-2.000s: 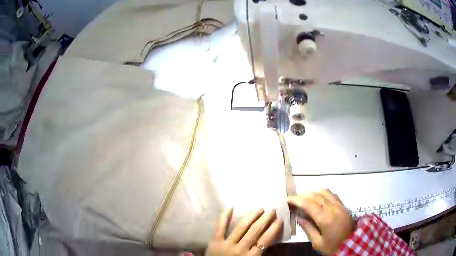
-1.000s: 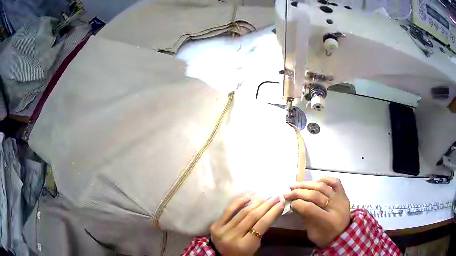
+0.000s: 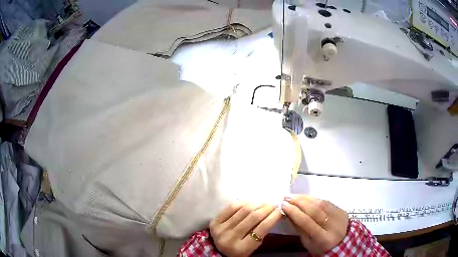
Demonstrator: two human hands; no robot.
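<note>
The beige garment panel (image 3: 125, 115) covers the left of the table, with an overlocked seam (image 3: 193, 163) running down it. Its right edge is a narrow folded strip (image 3: 296, 155) that curves from the presser foot (image 3: 287, 118) down to my hands. My left hand (image 3: 246, 226) lies at the panel's front edge, fingertips pinching the cloth. My right hand (image 3: 317, 223) pinches the folded edge between thumb and fingers. The fingertips of both hands nearly meet. Lamp glare washes out the cloth beside the needle.
The white machine head (image 3: 366, 45) stands at upper right, with a control panel (image 3: 433, 22) behind. A black flat rectangle, perhaps a mobile phone (image 3: 403, 140), lies right of the needle. Maroon cloth (image 3: 52, 83) edges the panel at left. Other garments (image 3: 25, 75) are heaped at far left.
Since two seconds ago, my hands have come together at the folded edge; my left hand had been flat on the cloth. Over the last second the strip has bowed outward and its lower end is more covered.
</note>
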